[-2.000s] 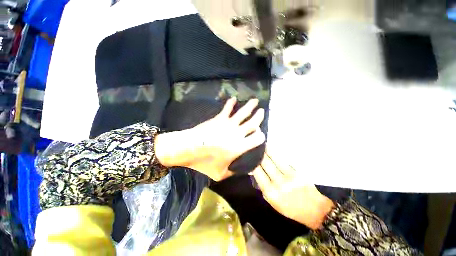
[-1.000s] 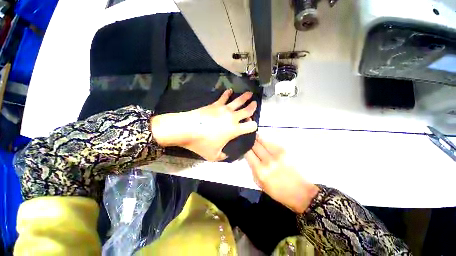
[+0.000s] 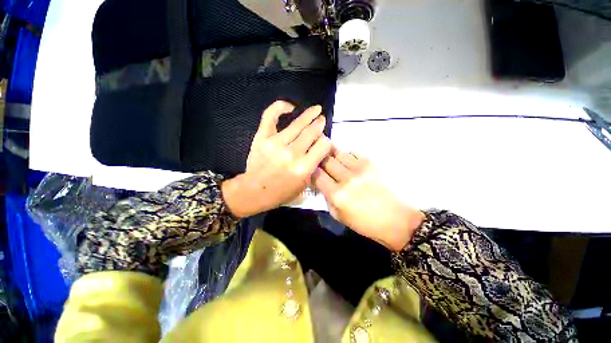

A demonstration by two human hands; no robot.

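The black mesh panel (image 3: 228, 120) lies flat on the white table, its right edge under the needle area (image 3: 327, 23). A camouflage webbing strip (image 3: 248, 60) runs across it, crossed by a black webbing strap (image 3: 179, 80). My left hand (image 3: 285, 157) is on the panel's lower right part, fingers bent at its edge. My right hand (image 3: 358, 194) meets it at the panel's lower right corner, fingertips pinching the edge. The fingers hide the corner itself.
A white round knob (image 3: 354, 35) and a dotted plate (image 3: 379, 60) are right of the needle. A black flat rectangle (image 3: 526, 40) lies on the machine bed. Metal snips (image 3: 596, 126) are at the far right. A crumpled clear plastic bag (image 3: 63, 201) hangs below the table at left.
The view has tilted down. My left hand has gone from spread flat on the panel to bent fingers close to its edge, beside my right fingertips. More of the panel's lower left shows.
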